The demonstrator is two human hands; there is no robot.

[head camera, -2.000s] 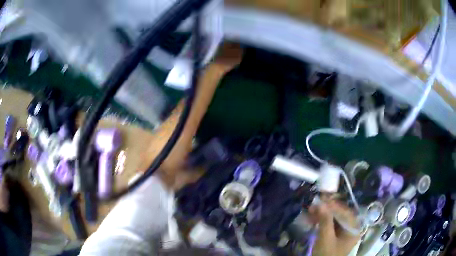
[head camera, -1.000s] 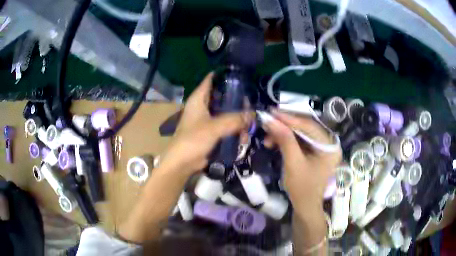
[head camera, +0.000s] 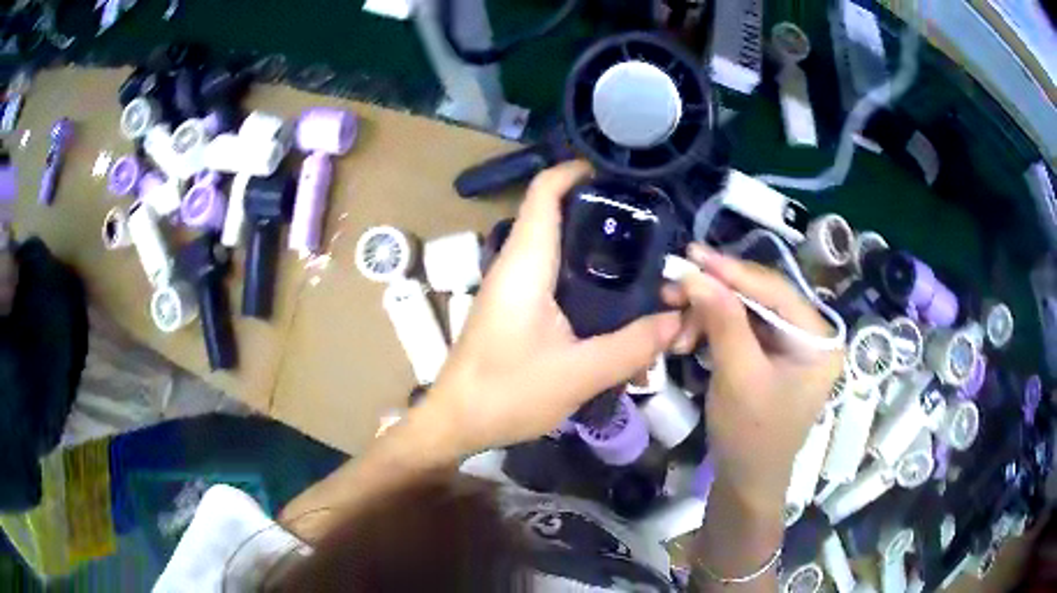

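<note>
My left hand point(head camera: 510, 319) grips the handle of a black handheld fan point(head camera: 609, 238), its round grille head with a pale centre pointing away from me. The glossy display panel point(head camera: 614, 241) on the handle faces me and is lit with a small white symbol. My right hand point(head camera: 753, 359) pinches the white charging plug point(head camera: 678, 269) at the right side of the handle. Whether the plug tip is inside the fan cannot be told. The white charging cable point(head camera: 800, 330) loops over my right hand and runs to the upper right.
White fans point(head camera: 852, 423) and purple fans point(head camera: 931, 295) lie piled at the right. More fans, white, black and purple point(head camera: 311, 191), lie on the brown board point(head camera: 330, 336) at the left. Grey supports point(head camera: 469, 75) cross the green surface. A person's dark sleeve point(head camera: 41, 348) is at the left edge.
The view has shifted, showing more of the board. The black fan's grille now shows face-on and its display is lit. Both hands remain at the fan and plug; the black cable loop has moved up.
</note>
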